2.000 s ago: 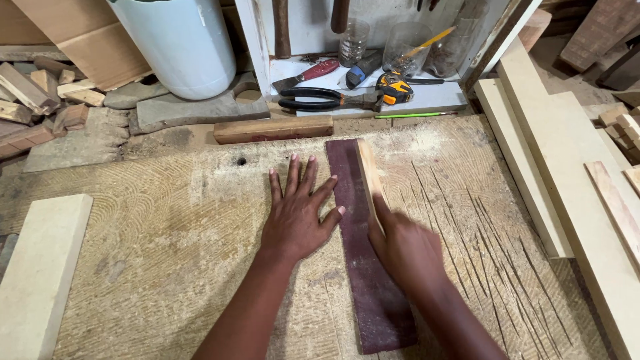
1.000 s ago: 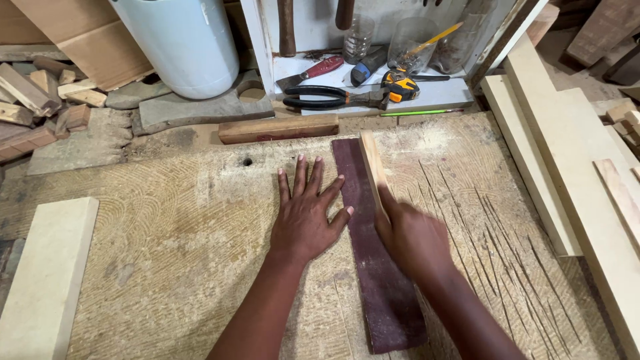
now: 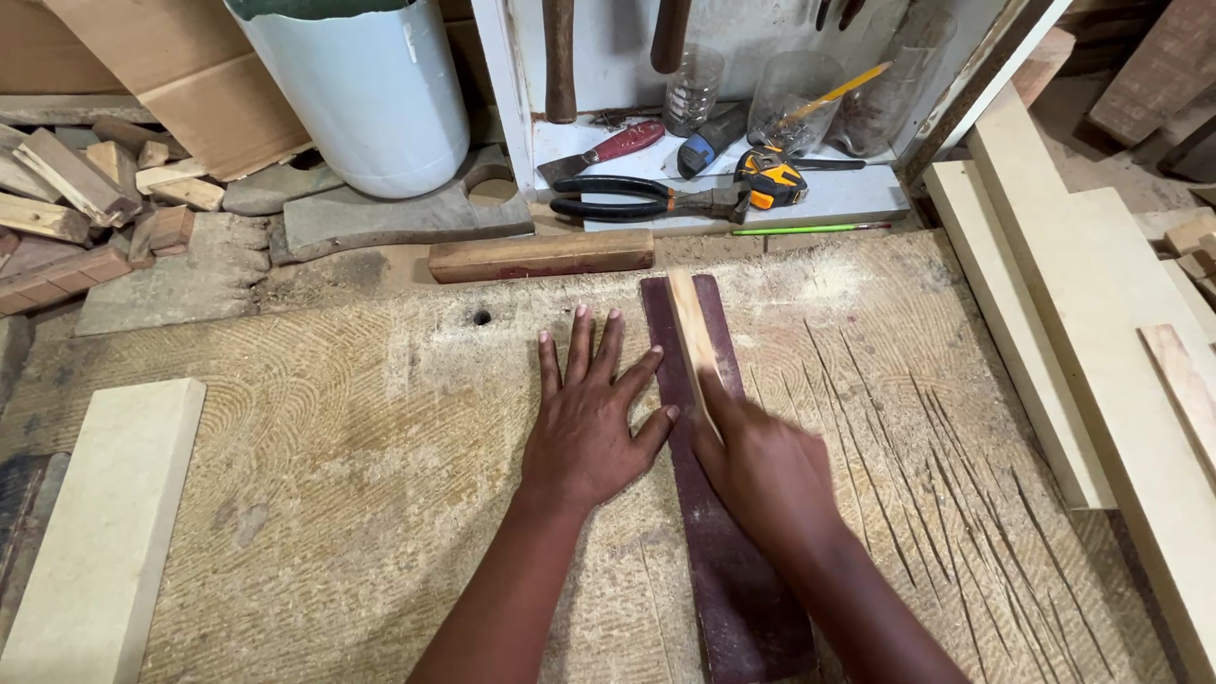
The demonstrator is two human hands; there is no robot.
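A dark maroon strip of sandpaper (image 3: 708, 532) lies lengthwise on the scored wooden bench top (image 3: 313, 494). My left hand (image 3: 591, 427) rests flat with fingers spread on the bench, its thumb and index fingertip at the strip's left edge. In my right hand (image 3: 768, 461) is a narrow light wooden stick (image 3: 695, 328), which lies along the upper part of the strip; the hand is slightly blurred and hides the stick's near end. Pale sawdust (image 3: 822, 285) is scattered beyond the strip to the right.
Behind the bench are a wood block (image 3: 541, 255), pincers (image 3: 655, 199), a tape measure (image 3: 771, 178), a red-handled scraper (image 3: 608, 150), a green pencil (image 3: 807, 229) and a white plastic container (image 3: 370, 95). Pale boards lie left (image 3: 114, 513) and right (image 3: 1021, 332); wood offcuts (image 3: 76, 190) are piled at the far left.
My right hand and the stick, earlier over the strip's right edge, now sit more over its middle. The left hand has stayed beside the strip.
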